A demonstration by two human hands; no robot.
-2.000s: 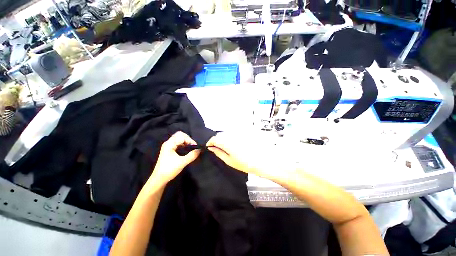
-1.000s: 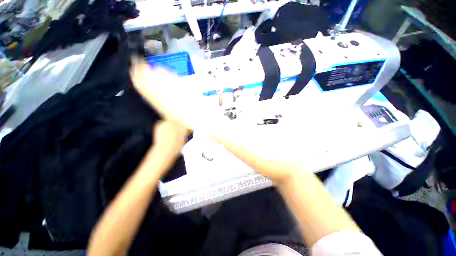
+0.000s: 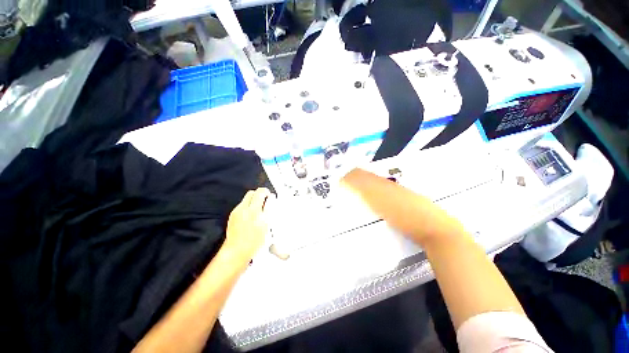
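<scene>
The black garment lies left of the needle and is heaped over the left side of the table. My left hand rests at the garment's right edge, fingers bent; whether it grips the cloth is unclear. My right hand is on the machine bed, just right of the presser foot and needle; its fingers are washed out by glare. The industrial lockstitch machine has two black strips draped over its head. A small dark tool shows partly behind my right wrist.
A blue basket stands behind the machine on the left. The table-edge ruler runs along the front edge. White cloth with a black band hangs at the right. More black cloth lies at the lower right. The control panel faces me.
The view has shifted right and closer to the machine. My hands, together on the garment earlier, are apart, with my right hand beside the needle. The garment's edge now lies near the needle.
</scene>
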